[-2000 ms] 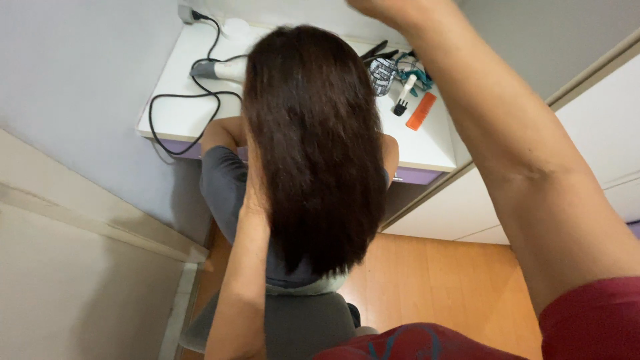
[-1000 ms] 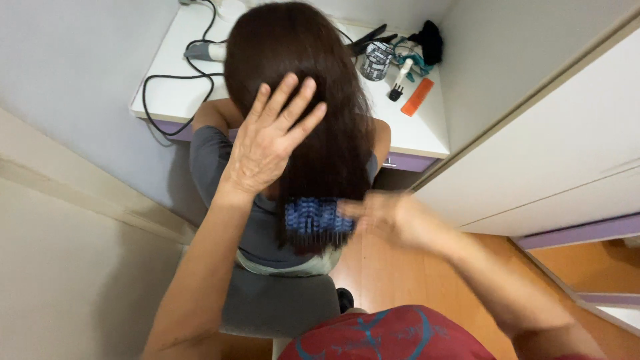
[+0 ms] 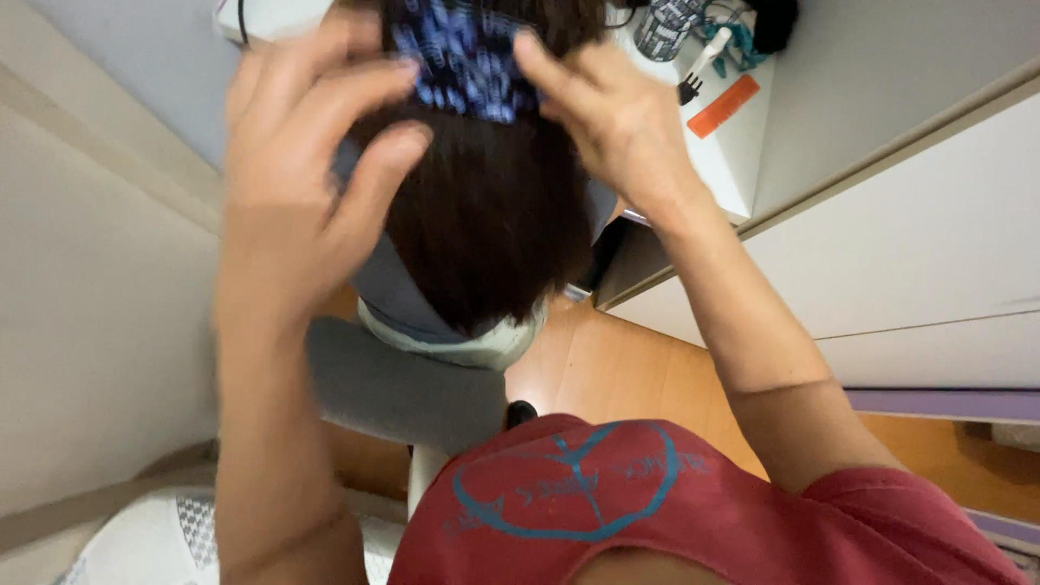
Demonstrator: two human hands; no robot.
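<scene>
Long dark brown hair hangs down the back of a person in a grey top, seated in front of me. A blue hairbrush, blurred by motion, lies across the hair near the top edge, bristles showing. My right hand grips its right end, where the handle is hidden by my fingers. My left hand is raised at the brush's left side, fingers spread and curved, thumb apart; its fingertips are near the brush and hair, and whether they touch cannot be told.
On the white desk at the upper right lie an orange comb, a white-handled item with black prongs and a patterned cup. A grey seat is under the person. White cabinet fronts stand at right, a pale wall panel at left.
My right hand and the brush have moved from the hair's lower ends to higher on the hair. My left hand has left the back of the head. The view has shifted downward.
</scene>
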